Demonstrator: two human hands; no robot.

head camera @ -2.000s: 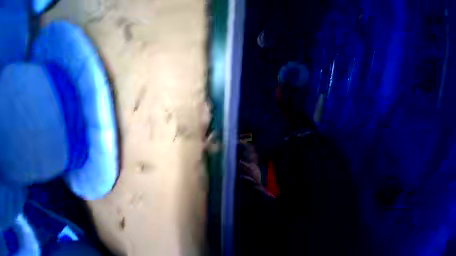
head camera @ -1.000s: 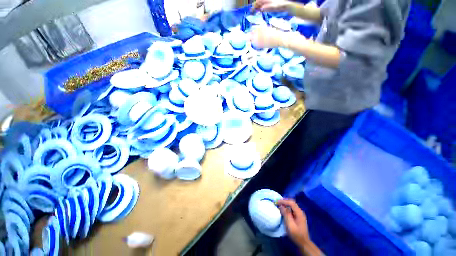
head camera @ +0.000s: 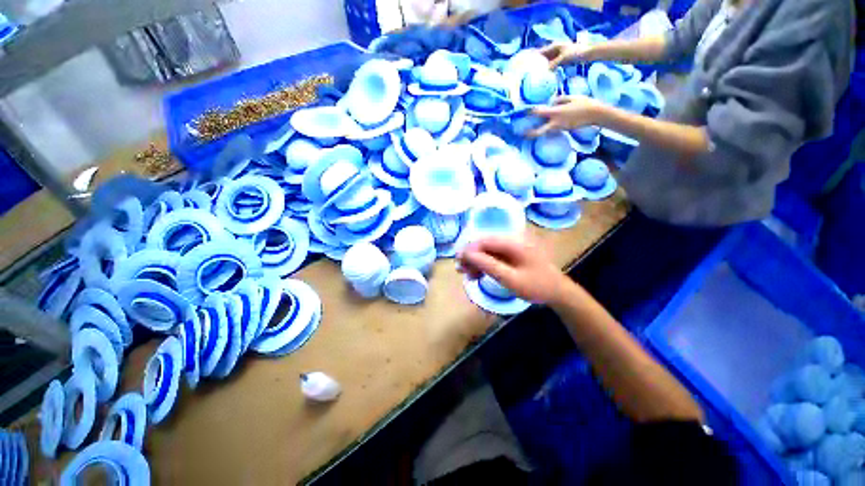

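My right hand (head camera: 512,268) reaches in from the lower right, over the near edge of the hat pile. One assembled hat (head camera: 495,218) lies just behind its knuckles, and another hat (head camera: 490,300) is partly hidden under it. The fingers are curled; whether they grip a hat is unclear. My left hand is not in view. Several hat crowns (head camera: 365,266) stand left of my hand, one of them tipped open side out. A white glue bottle (head camera: 321,386) lies on the bench (head camera: 370,365).
Overlapping hat brims (head camera: 220,272) spread at the left. A blue tray of small parts (head camera: 256,109) is behind the pile. Another person's hands (head camera: 569,114) are in the pile at the back right. A blue crate of crowns (head camera: 726,365) stands beside the bench at the right.
My right hand, which held a hat beside the bench edge, has moved up and over the bench to the pile. The view has shifted. The other person's hands have moved within the pile.
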